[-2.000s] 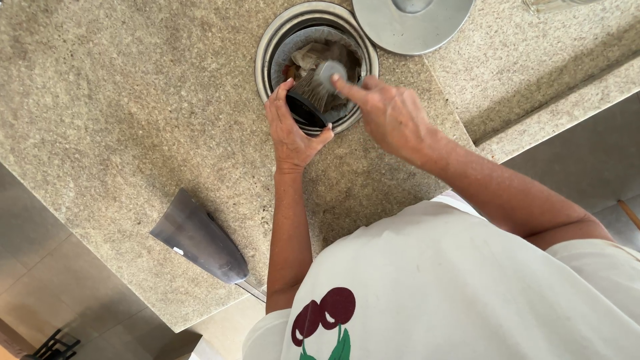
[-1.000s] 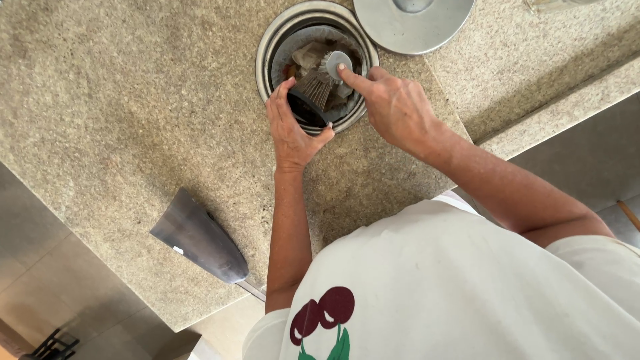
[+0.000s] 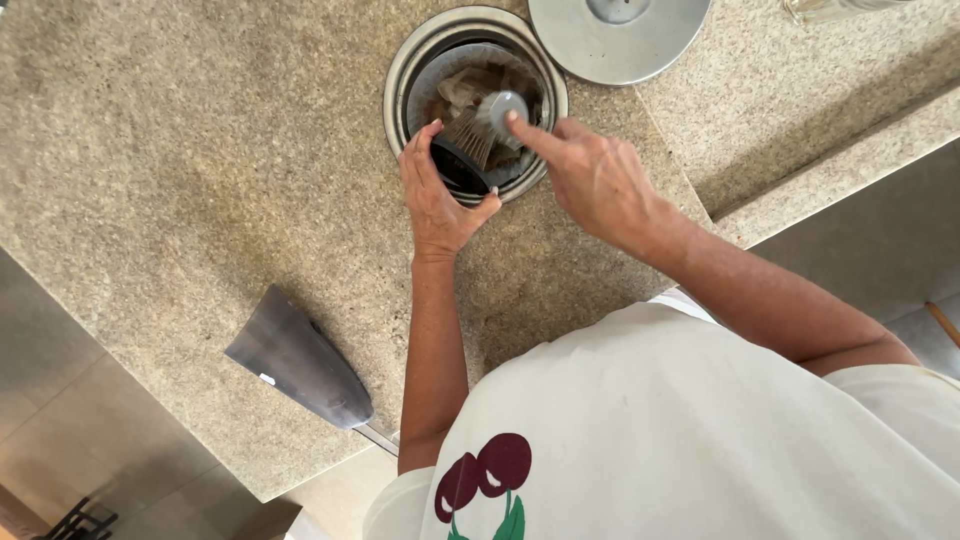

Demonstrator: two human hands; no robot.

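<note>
My left hand (image 3: 439,202) grips the black rim of a pleated filter (image 3: 471,139), tilted over the opening of a round metal countertop bin (image 3: 396,97). Its fingertips are on the rim's left side and its thumb is on the lower right. At the filter's upper end is a grey round cap (image 3: 506,112), slightly blurred. My right hand (image 3: 600,176) points its index finger onto this cap, with the other fingers curled and holding nothing. Beneath the filter, crumpled waste (image 3: 465,84) lies in the bin.
The round metal lid (image 3: 626,45) lies beside the bin at the upper right. A dark translucent handheld-vacuum nozzle or dust cup (image 3: 300,360) rests on the speckled stone counter (image 3: 187,195), lower left. Part of a clear glass object (image 3: 840,9) shows at the top right edge.
My right index finger and the filter's grey cap have shifted slightly between frames. My left hand has stayed on the black rim.
</note>
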